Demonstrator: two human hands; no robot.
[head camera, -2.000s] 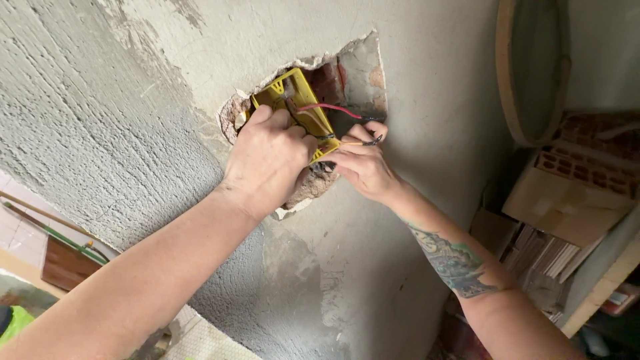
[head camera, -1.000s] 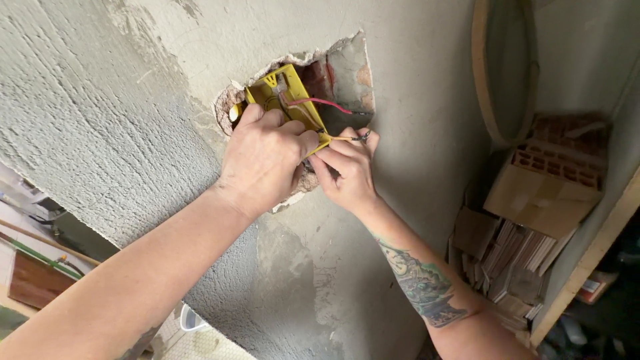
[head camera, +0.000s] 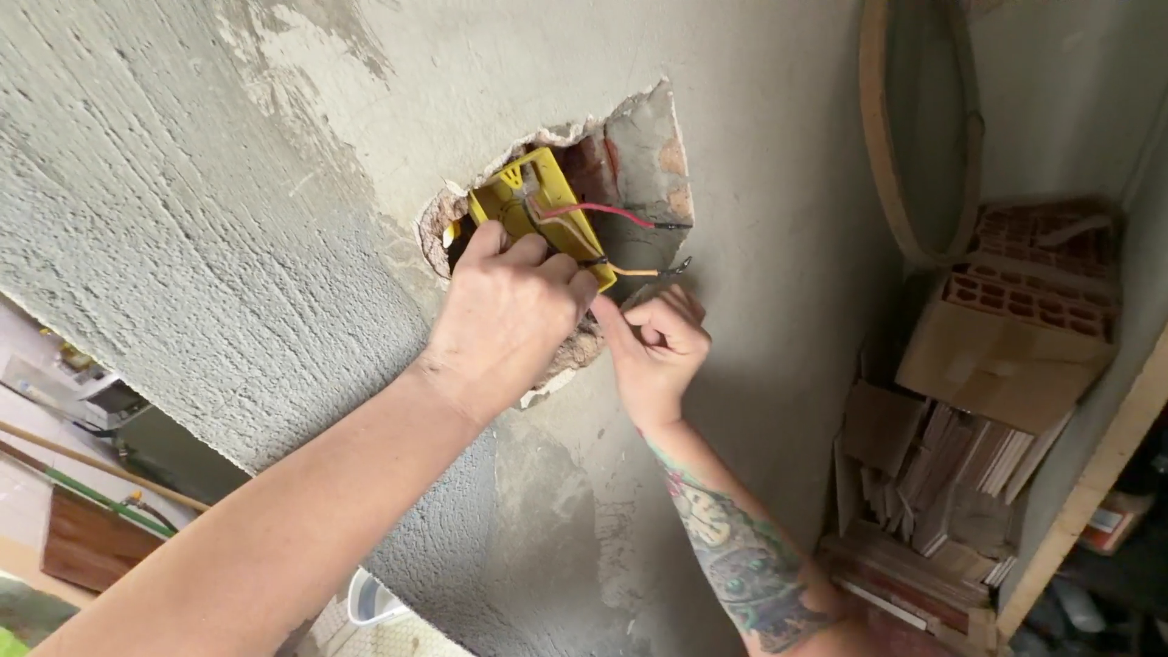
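A yellow plastic electrical box (head camera: 557, 187) sits tilted in a ragged hole in the plastered wall (head camera: 776, 137). My left hand (head camera: 516, 310) grips the lower left edge of the box, its fingers curled over it. A red wire (head camera: 611, 210) and an orange wire (head camera: 634, 271) come out of the box to the right, both with black ends. My right hand (head camera: 662, 342) is just below the orange wire, its thumb tip by the box's lower corner; whether it pinches anything there is hidden. Broken masonry (head camera: 579, 351) shows under my hands.
On the right stand hollow clay bricks (head camera: 1031, 306), a cardboard box (head camera: 999, 360) and a stack of tiles (head camera: 967, 456), with a round hoop (head camera: 876, 137) above them. A white bucket (head camera: 370, 602) is at the bottom. Poles (head camera: 100, 465) lean at lower left.
My right hand has come away from the orange wire, down to just below it. My left hand stays on the yellow box.
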